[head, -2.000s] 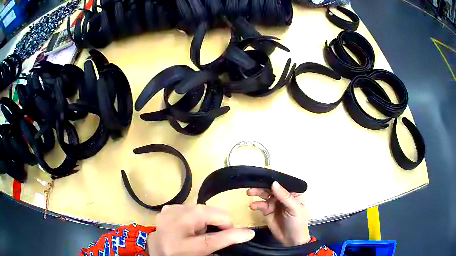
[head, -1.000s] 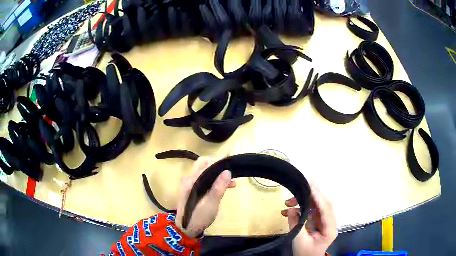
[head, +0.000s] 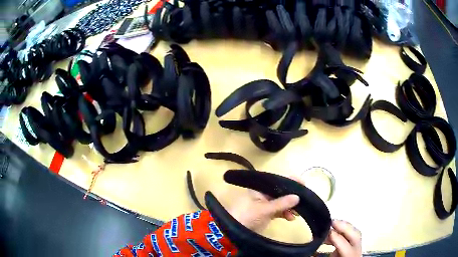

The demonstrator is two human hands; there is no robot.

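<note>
A padded black headband is held near the table's front edge, its tapered ends pointing left. My left hand is shut on it, with the thumb over the band inside the loop. My right hand is at the outer right side of the curve, fingertips against it; the lower part of this hand is cut off by the frame. A slim black headband lies on the table behind my left hand, partly hidden by it. A pale clear ring lies just behind the held headband.
Padded headbands are heaped at left, with a looser tangle mid-table. A packed row stands along the far side. Flat coiled bands lie at right. A reddish cord is at the left table edge. Plastic bags are far right.
The held headband has turned so its ends point left, and my left hand now grips inside its loop. The slim headband is still partly covered. The view has swung left, so the table appears further right.
</note>
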